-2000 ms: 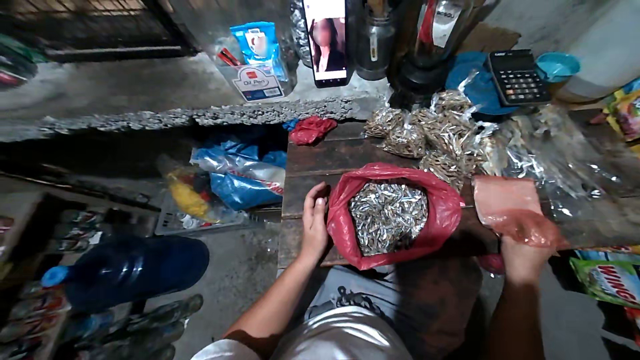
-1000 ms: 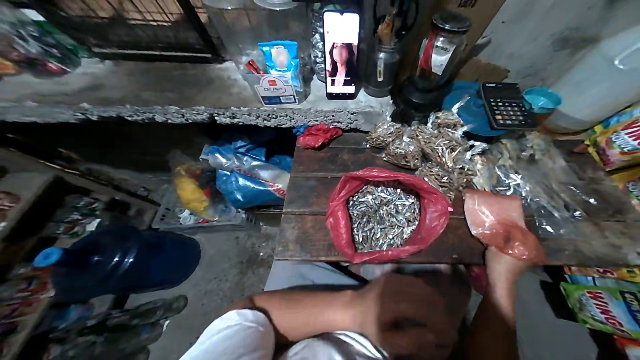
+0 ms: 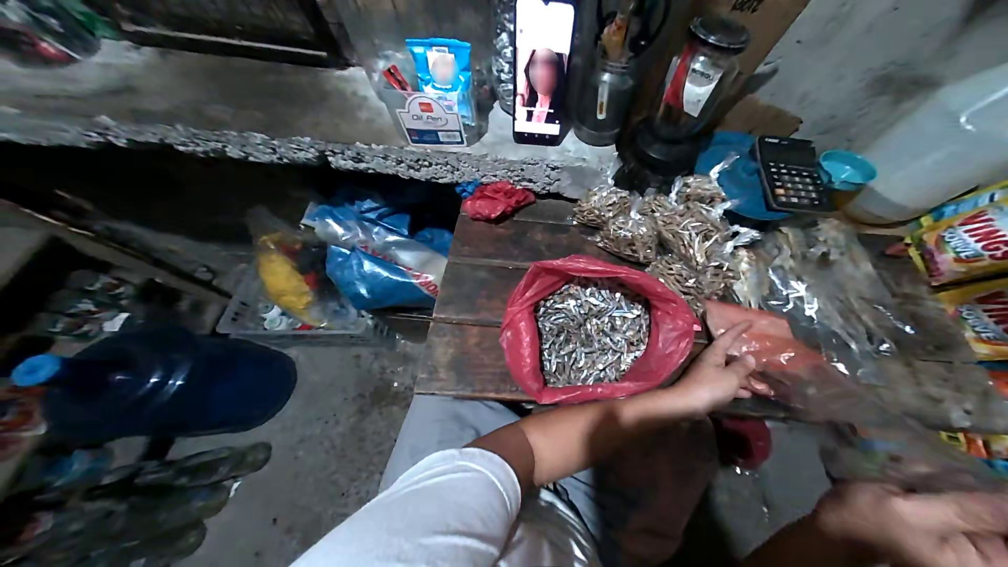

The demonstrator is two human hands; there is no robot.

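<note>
A red plastic bag [image 3: 520, 339] with its mouth spread wide holds small silvery dried fish [image 3: 592, 332] on the wooden table. My left hand [image 3: 720, 374] reaches across to the bag's right side, fingers apart, resting on an orange-pink plastic pack [image 3: 760, 335]. At the lower right corner my right hand [image 3: 917, 520] is blurred, with see-through plastic [image 3: 898, 453] just above it; whether its fingers grip that plastic is not clear. Behind the red bag lie several clear bags of dried fish [image 3: 693, 228].
More clear plastic packs [image 3: 827, 276] lie at the table's right. A calculator [image 3: 791, 173], blender [image 3: 693, 87], phone [image 3: 543, 71] and box of pens [image 3: 433, 118] stand behind. A crumpled red bag [image 3: 498, 201] sits at the back left. A blue water jug [image 3: 173, 382] lies at the left.
My left hand has gone from the red bag's left side across to the orange-pink pack. My right hand has moved off that pack toward the lower right.
</note>
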